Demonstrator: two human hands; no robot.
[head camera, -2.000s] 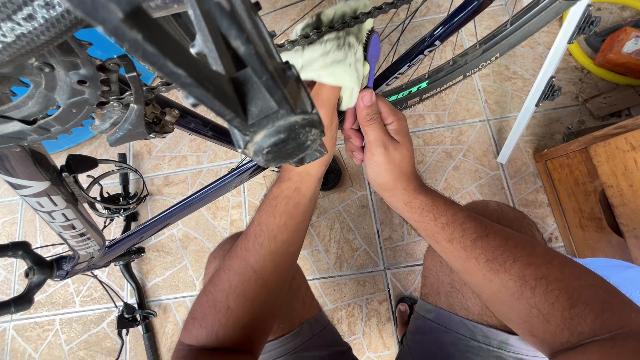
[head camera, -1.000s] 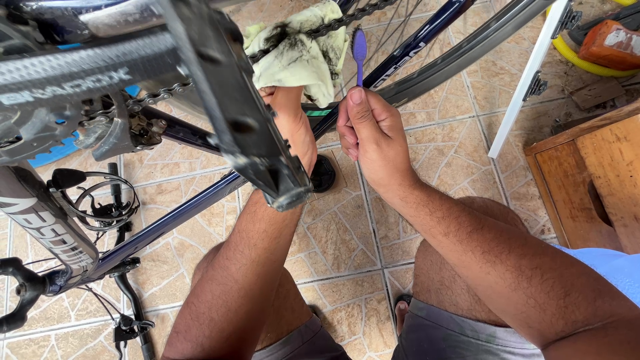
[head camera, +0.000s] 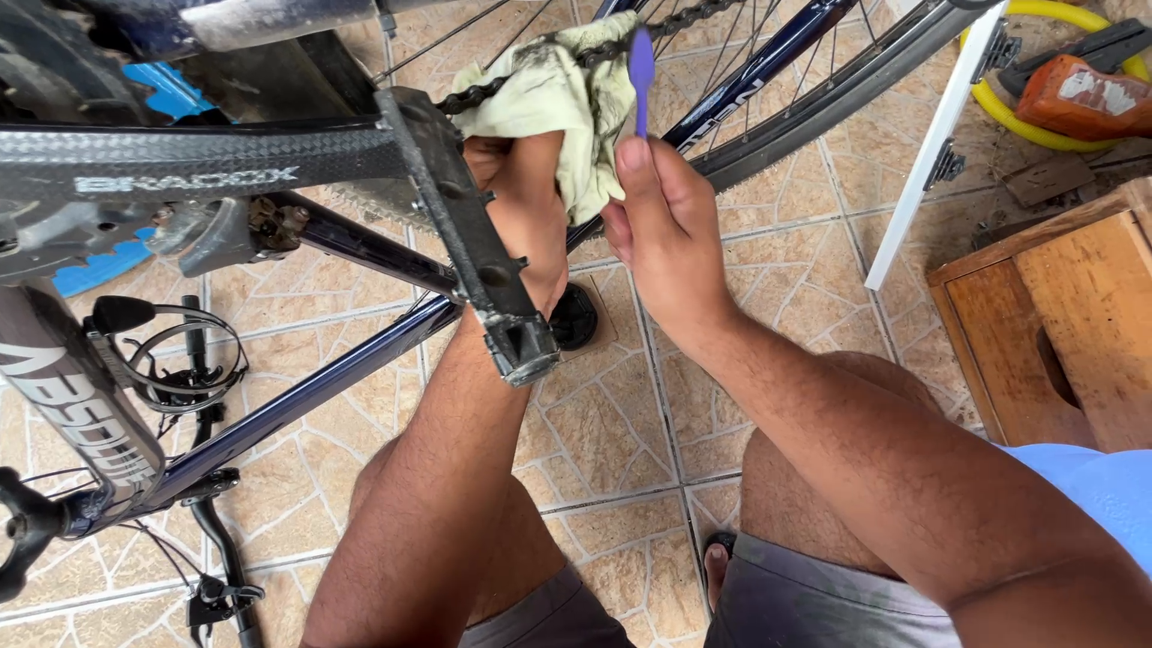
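My left hand (head camera: 526, 207) holds a pale yellow cloth (head camera: 540, 108), stained black, that wraps around the bicycle chain (head camera: 693, 18); its fingers are partly hidden by the cloth and the pedal. In my right hand (head camera: 666, 225) is a purple brush (head camera: 641, 67), gripped by its handle with its head upward beside the cloth; its bristles cannot be seen. A black pedal (head camera: 472, 243) on the crank arm (head camera: 225, 166) passes in front of my left wrist. The bicycle's dark blue frame (head camera: 315, 369) runs below and to the left.
The rear tire (head camera: 810, 108) curves behind my right hand. A handlebar (head camera: 220, 540) lies low at the left. At the right are a white metal bar (head camera: 931, 153), a wooden stool (head camera: 1062, 315), a yellow hose (head camera: 999, 117) and an orange container (head camera: 1075, 99). A black stand foot (head camera: 576, 317) rests on the tiles.
The crank arm and pedal have turned, the pedal now across my left wrist. More black stains show on the cloth than two seconds ago. Both hands keep their hold.
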